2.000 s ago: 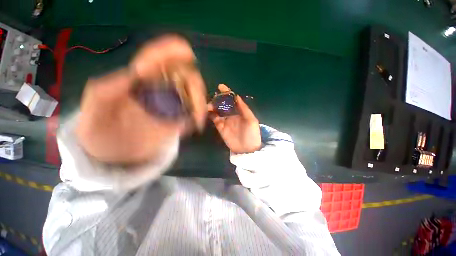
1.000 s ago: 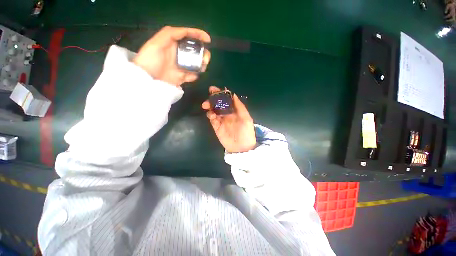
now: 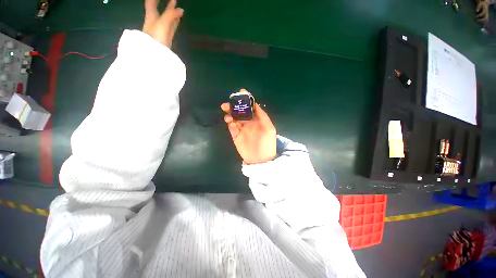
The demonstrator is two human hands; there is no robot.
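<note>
A small dark smartwatch module [image 3: 241, 106] with rounded corners and lit white-purple text is held in my right hand [image 3: 254, 132], palm up, over the green mat. My left hand [image 3: 161, 21] is stretched far forward at the top edge of the picture, partly cut off. Its fingers are apart and no thing shows in it.
A bench power supply [image 3: 12, 65] with a red lead [image 3: 87, 55] and a white box [image 3: 28, 112] are at left. At right is a black foam tray [image 3: 382, 117] with a paper sheet [image 3: 450, 81], yellowish strip [image 3: 396, 139] and copper-coloured parts [image 3: 448, 165]. A red bin [image 3: 363, 221] is at the near edge.
My left hand has moved forward to the top edge, and the dark unit with a bright face it held no longer shows. My right hand still holds its lit module in nearly the same place.
</note>
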